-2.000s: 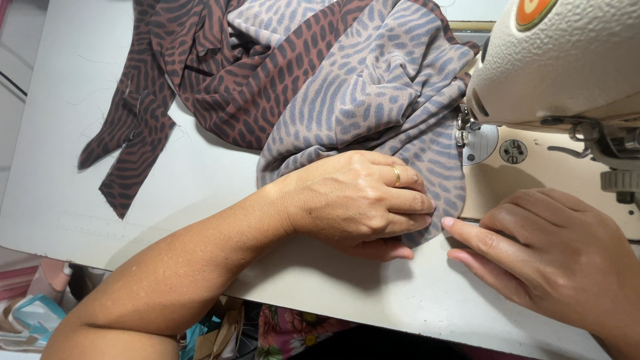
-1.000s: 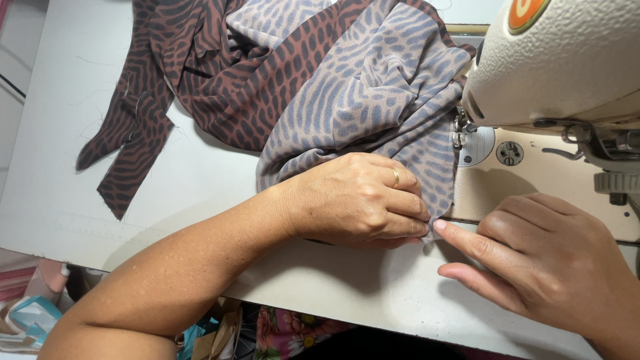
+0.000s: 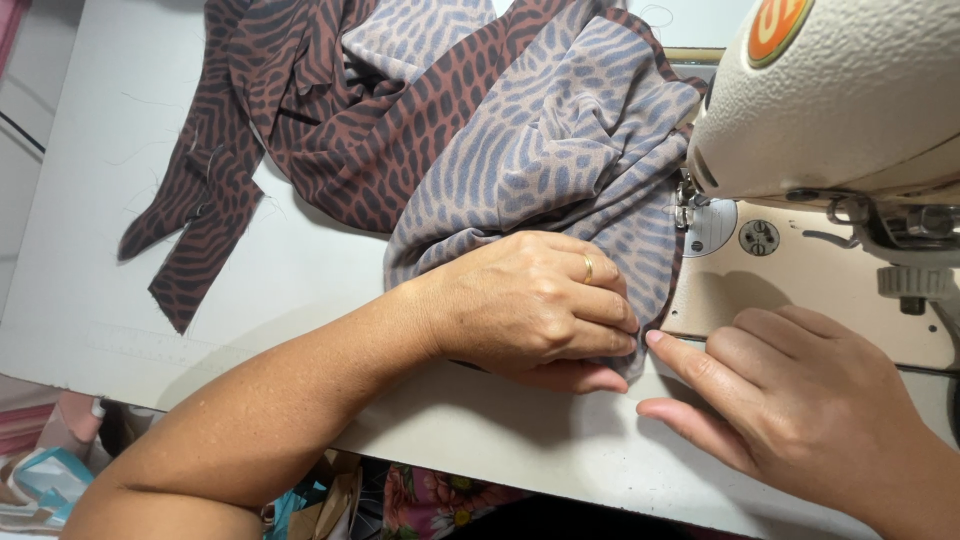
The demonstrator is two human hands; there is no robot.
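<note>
Patterned fabric [image 3: 555,165], with a pale blue-spotted face and a dark reddish-brown face, lies bunched on the white table. Its curved edge runs under the presser foot [image 3: 683,201] of a sewing machine [image 3: 832,97]. My left hand [image 3: 544,307], with a ring on one finger, rests on the fabric near its lower corner, fingertips gripping the edge. My right hand [image 3: 780,405] has its index fingertip at that edge, beside the left fingertips, with thumb apart; it holds nothing. The needle is hard to make out.
The machine bed [image 3: 840,300] has a round metal needle plate [image 3: 709,229] at its left. A narrow fabric end [image 3: 210,255] and loose threads lie on the table [image 3: 97,300] at left. Below the table edge are a floral cloth [image 3: 450,499] and scraps [image 3: 52,480].
The fabric's lower corner, spread out under the left fingers two seconds ago, has its dark edge turned up along the curve now. My right index fingertip has shifted slightly left.
</note>
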